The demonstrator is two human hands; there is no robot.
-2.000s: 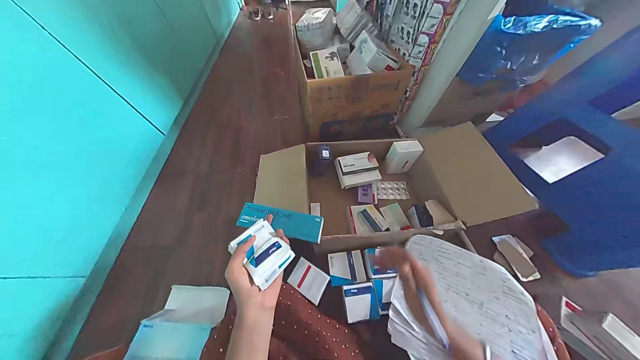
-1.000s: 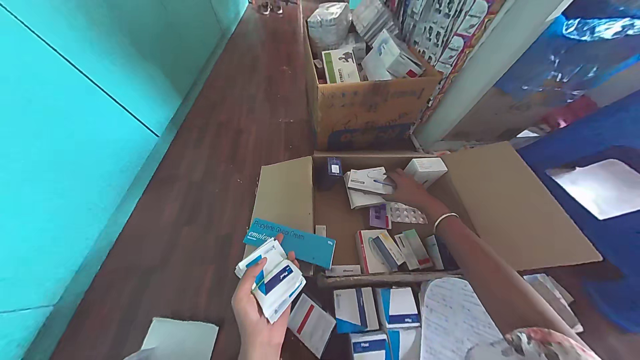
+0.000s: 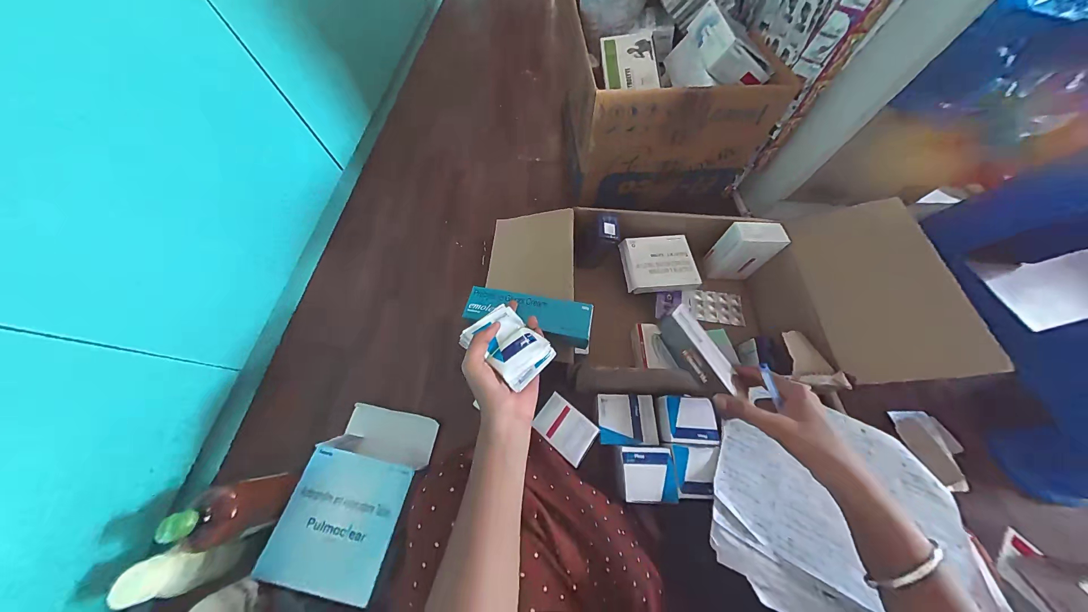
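Observation:
My left hand (image 3: 501, 374) holds a small stack of white and blue medicine cartons (image 3: 510, 347) near the teal cream carton (image 3: 527, 313). My right hand (image 3: 786, 416) grips a narrow white and grey medicine carton (image 3: 699, 347) by its lower end, over the near edge of the open cardboard box (image 3: 625, 379); a blue pen (image 3: 770, 387) is also between its fingers. Inside the box are a white carton (image 3: 660, 262), an upright white carton (image 3: 745, 249), a blister pack of tablets (image 3: 716, 307) and a dark blue carton (image 3: 605, 234). Handwritten paper sheets (image 3: 790, 501) lie under my right forearm.
Several white and blue cartons (image 3: 646, 472) and a red-striped carton (image 3: 566, 429) lie before the box. At left are an opened light blue carton (image 3: 336, 518) and a brown bottle with green cap (image 3: 229, 514). A full cardboard box (image 3: 671, 127) stands behind, a teal wall (image 3: 127, 212) at left.
My right hand has moved from inside the box back to its near edge and now holds a narrow carton. My left hand still holds its stack.

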